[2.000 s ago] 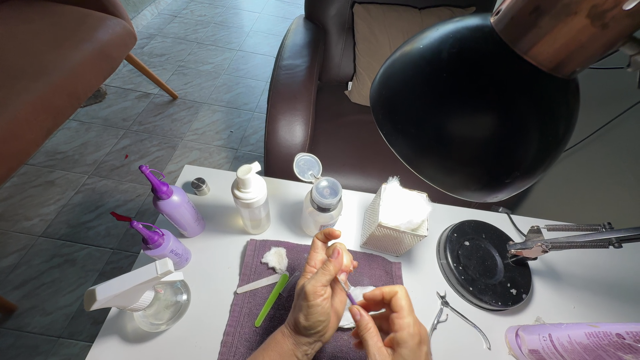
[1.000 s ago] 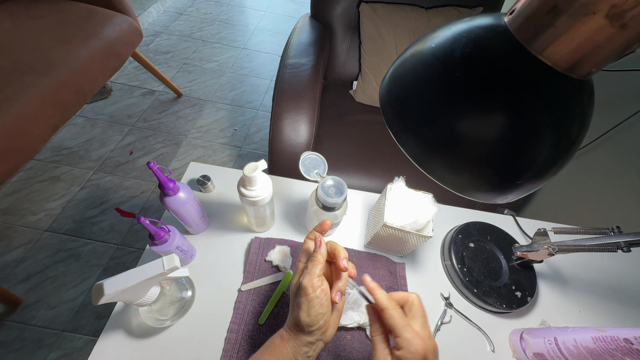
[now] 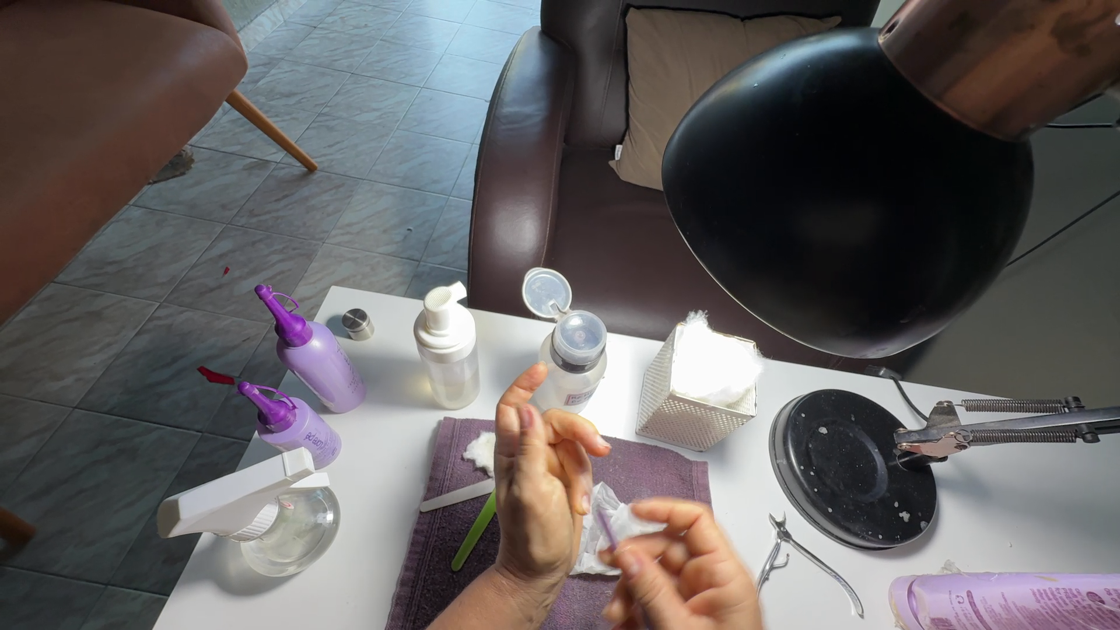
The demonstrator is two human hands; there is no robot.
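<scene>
My left hand [image 3: 541, 477] is raised over the purple towel [image 3: 643, 464], palm turned toward the right, fingers apart and loosely curled, with nothing seen in it. To its right, my right hand [image 3: 682, 564] pinches a thin purple stick [image 3: 605, 529] between thumb and fingers. Behind the stick lies crumpled white material [image 3: 617, 516] on the towel. Left of my left hand are a green stick-like file [image 3: 475, 534], a white one [image 3: 457, 495] and a tuft of cotton [image 3: 480, 452].
Around the towel stand a pump dispenser with its lid up [image 3: 573, 359], a foam pump bottle [image 3: 448, 350], purple squeeze bottles [image 3: 322, 367], a spray bottle [image 3: 293, 529] and a cotton box [image 3: 696, 402]. Cuticle nippers [image 3: 809, 560] lie near the lamp base [image 3: 853, 468]; a black lampshade [image 3: 849, 192] hangs above.
My hands were close together two seconds ago, and a gap now separates them. The fingers of my left hand have spread. The purple stick has stayed in my right hand.
</scene>
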